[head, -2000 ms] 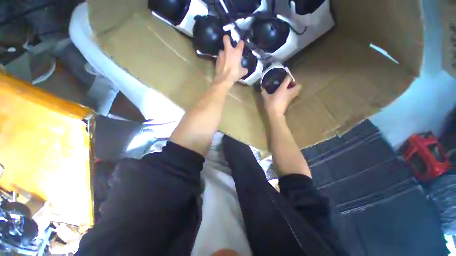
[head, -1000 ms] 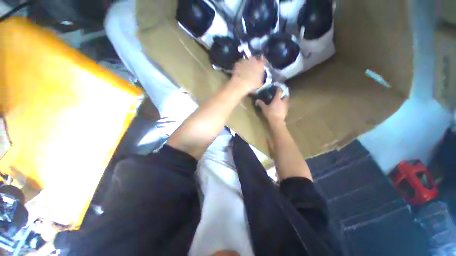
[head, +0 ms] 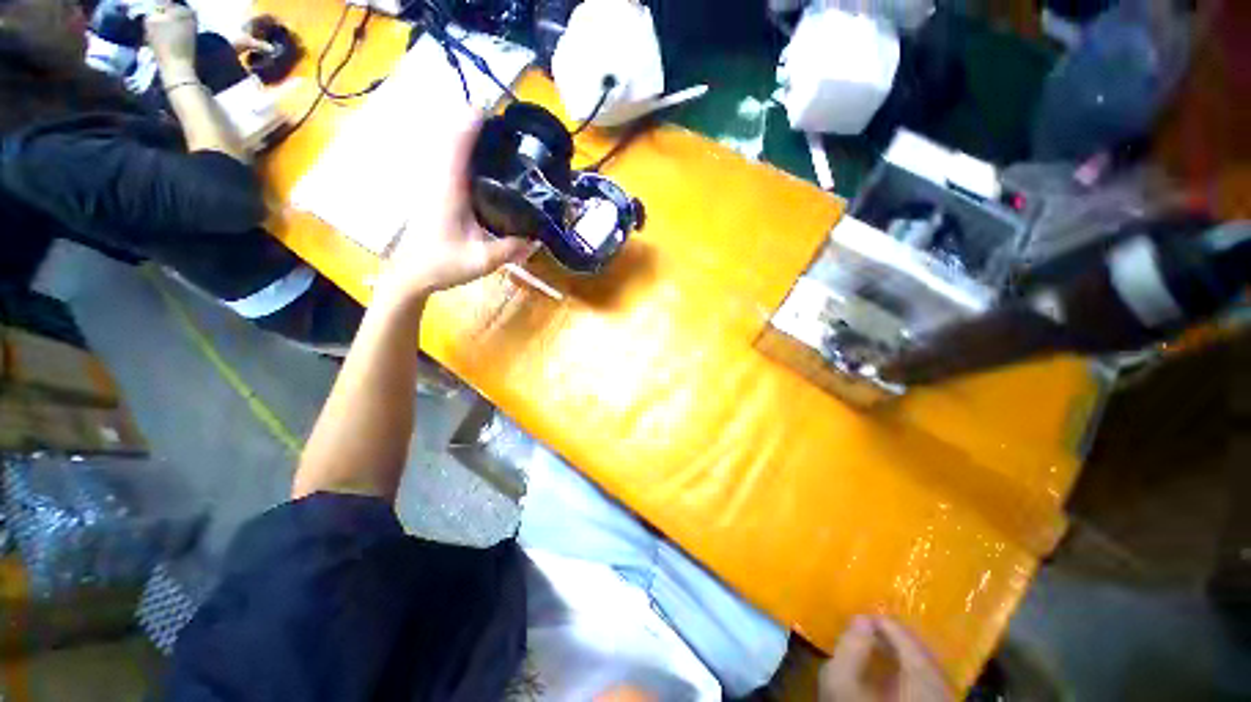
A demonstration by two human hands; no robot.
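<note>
My left hand (head: 450, 226) grips an open black camera housing (head: 517, 184) above the orange bench, toward the upper left. Its opened side shows a white part and wires inside. A thin white stick (head: 535, 283) shows just below it. My right hand (head: 886, 664) is at the bottom edge, partly cut off and blurred; I see nothing held in its visible part, with thumb and finger near each other. The black electric screwdriver (head: 1070, 305) is at the right, its tip near the front of the grey-white screw feeder (head: 885, 285).
The orange-covered bench (head: 659, 412) runs diagonally. White camera bodies (head: 608, 58) with cables stand along its back edge. A pale sheet (head: 391, 144) lies at the left. Another worker's dark sleeve (head: 130, 172) is at upper left. Grey floor (head: 206, 357) shows lower left.
The view has turned from the carton of cameras to the bench. My hands have left the carton; my left hand now holds an open black housing, and my right hand is low at the frame edge.
</note>
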